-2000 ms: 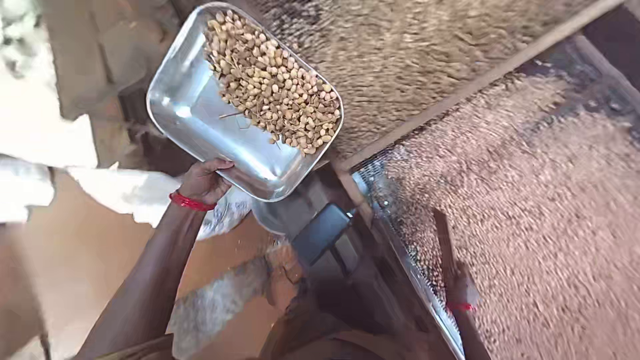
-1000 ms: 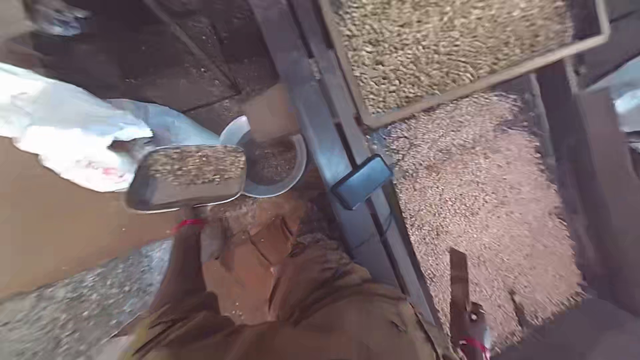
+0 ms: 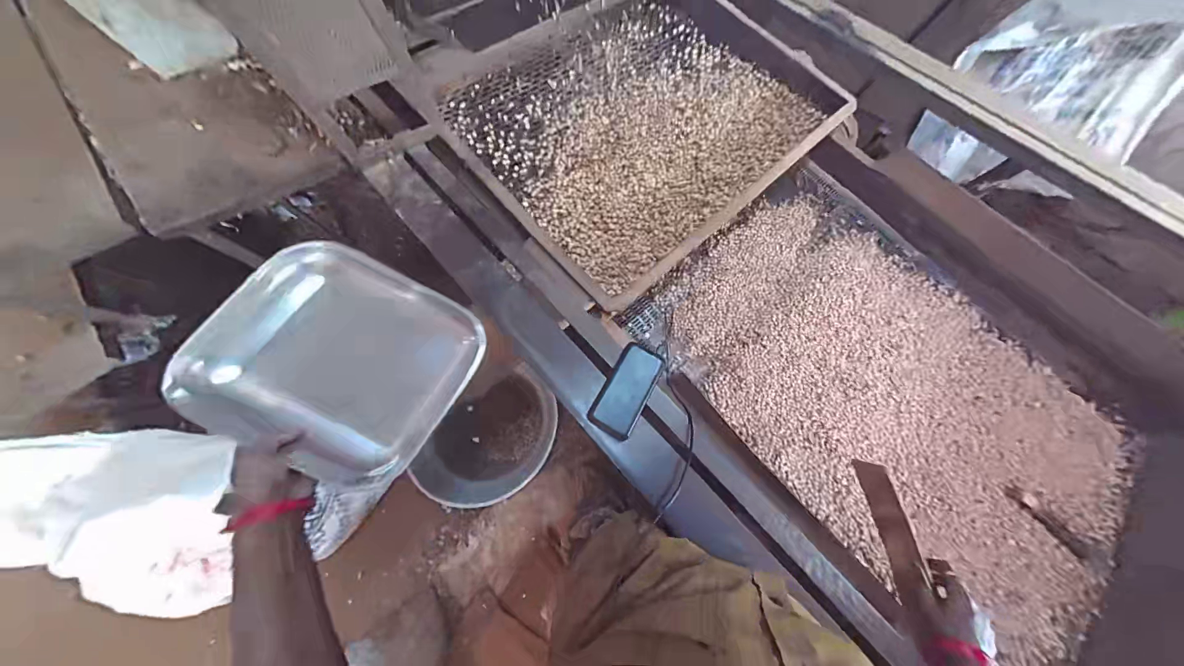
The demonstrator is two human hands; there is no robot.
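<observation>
My left hand, with a red band at the wrist, grips the near edge of a shiny metal tray; no nuts show on it. At the lower right, my right hand holds a flat wooden strip over a bed of small pinkish nuts or kernels. Above that bed, a framed mesh sieve bears paler nuts, some of them blurred at its far left side. My right fingers are partly hidden.
A round metal basin with dark contents stands below the tray. A phone with a cable lies on the machine's metal rail. White sacks lie at the lower left. A metal plate is at the upper left.
Two seconds ago the metal tray in my left hand held a heap of nuts, and one second ago it was low beside the basin with nuts on it; now it shows none. My right hand keeps the strip.
</observation>
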